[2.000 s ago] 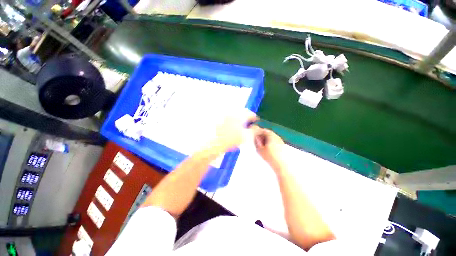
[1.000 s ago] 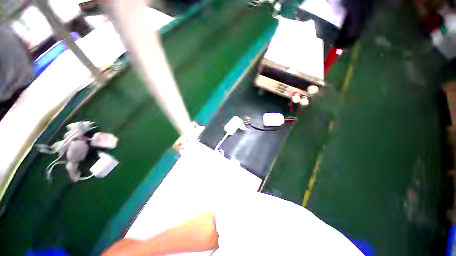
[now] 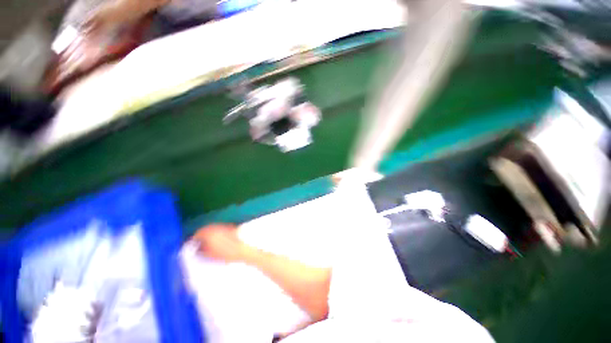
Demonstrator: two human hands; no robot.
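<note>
The view is strongly blurred. My right hand (image 3: 218, 242) is over the white surface (image 3: 268, 224), just right of the blue tray (image 3: 164, 268). Its fingers are smeared, so I cannot tell whether it holds something. My left hand is not in view. The tray is cut off at the lower left and holds a pale liner and white items, likely adapters (image 3: 63, 311). A cluster of white adapters with cords (image 3: 285, 117) lies on the green conveyor belt (image 3: 181, 151).
A pale upright post (image 3: 412, 87) stands beyond the white surface. Right of it, a white adapter (image 3: 425, 202) and a white block (image 3: 486, 233) with thin wires lie on a dark surface (image 3: 429, 254). A boxy instrument (image 3: 569, 161) stands at the right. Blurred shapes fill the upper left.
The view swung right, then partly back left. The fan and red-brown board have left view; the tray is at lower left. My left hand has gone out of view.
</note>
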